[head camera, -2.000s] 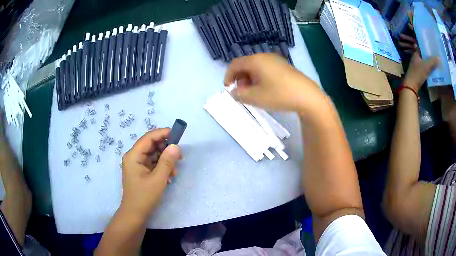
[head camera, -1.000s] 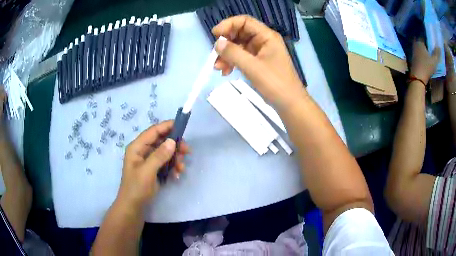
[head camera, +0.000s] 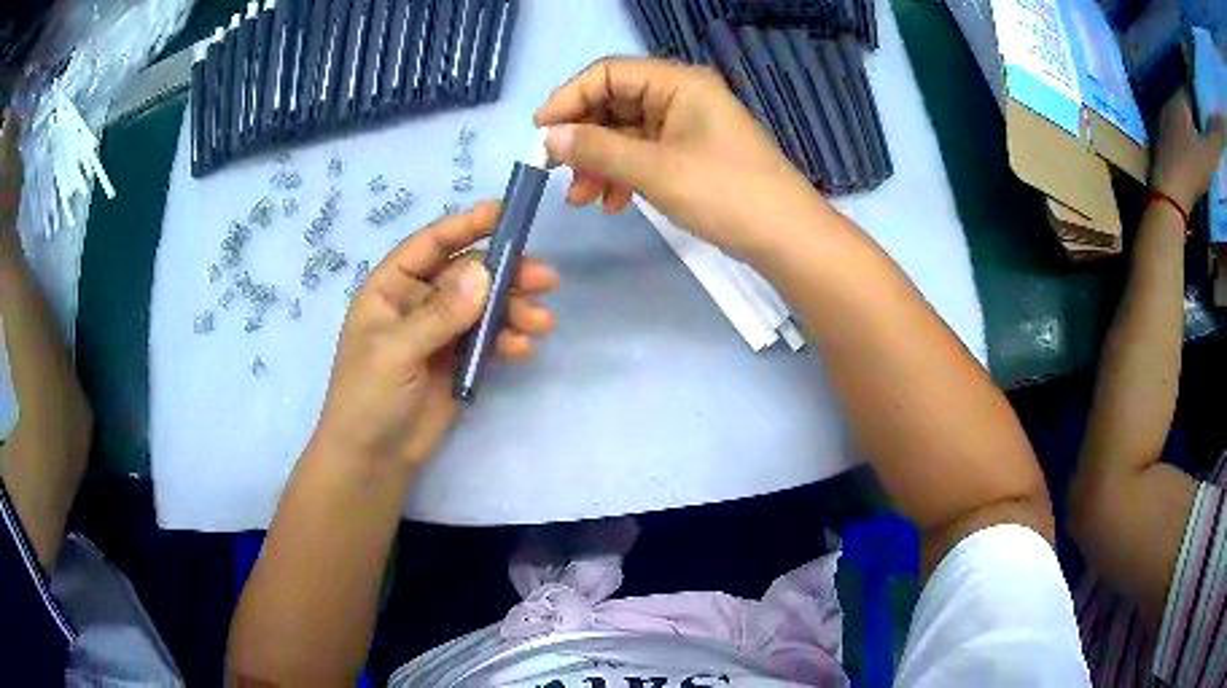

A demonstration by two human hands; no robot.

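Observation:
My left hand (head camera: 428, 323) holds a dark grey pen barrel (head camera: 501, 276) near the mat's middle, tilted with its upper end to the right. My right hand (head camera: 659, 148) pinches the short white end of an inner tube (head camera: 538, 145) at the barrel's top; the rest of the tube is hidden inside the barrel. A stack of white inner tubes (head camera: 727, 285) lies on the mat below my right forearm, partly covered by it. Small silvery springs (head camera: 323, 222) lie scattered on the left of the mat.
A row of assembled barrels (head camera: 353, 57) lies at upper left and loose dark barrels (head camera: 794, 94) at upper right, on a white foam mat (head camera: 633, 430). A plastic bag and white sticks are far left. Cartons (head camera: 1063, 148) and a neighbour's arm (head camera: 1137, 323) are right; another arm is left.
The white tube has gone down into the barrel, leaving only a short end showing. Both hands have come closer together. The view has shifted, so the mat's contents sit higher.

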